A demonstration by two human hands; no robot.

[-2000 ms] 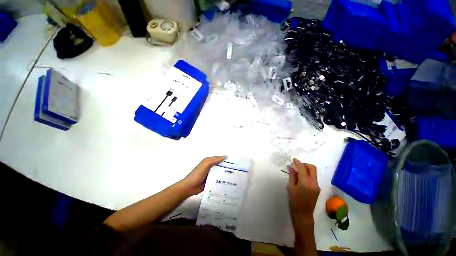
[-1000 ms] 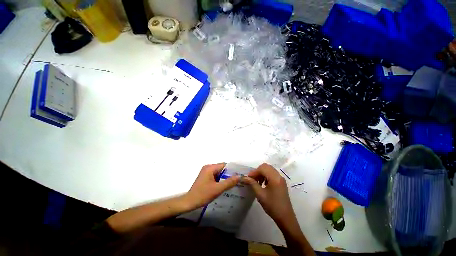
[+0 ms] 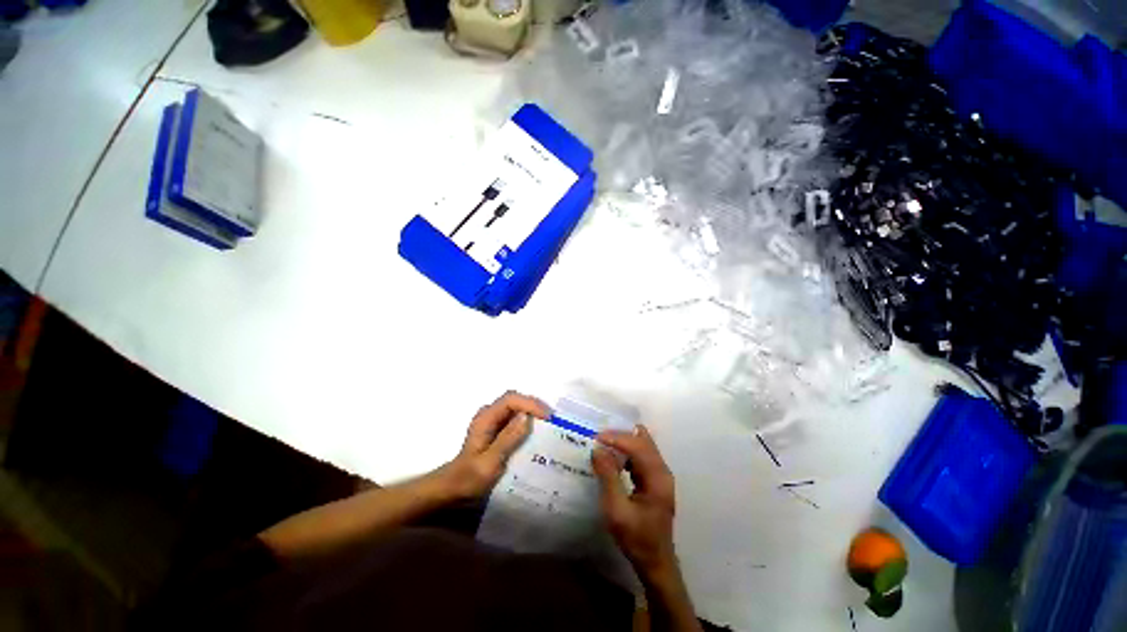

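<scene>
A white retail box (image 3: 544, 488) with small print and a narrow blue band at its top end lies near the table's front edge, back face up. My left hand (image 3: 494, 442) grips its upper left corner. My right hand (image 3: 637, 488) has thumb and fingers on its upper right corner. A pale flap shows beyond the blue band. The box's lower end is dim, close to my body. A stack of retail sleeves (image 3: 513, 204) with a cable picture and blue flaps lies in mid-table.
Finished boxes (image 3: 220, 167) stand upright at left. Crumpled clear bags (image 3: 704, 136) and a black cable pile (image 3: 952, 222) fill the back right. Blue trays (image 3: 958, 475), an orange (image 3: 875, 556) and a round basket (image 3: 1051, 531) are at right. Thin dark strips lie nearby.
My right hand came from the right onto the box's top end, then its fingers shifted to the right corner. The view has turned, so the table items appear shifted right and up.
</scene>
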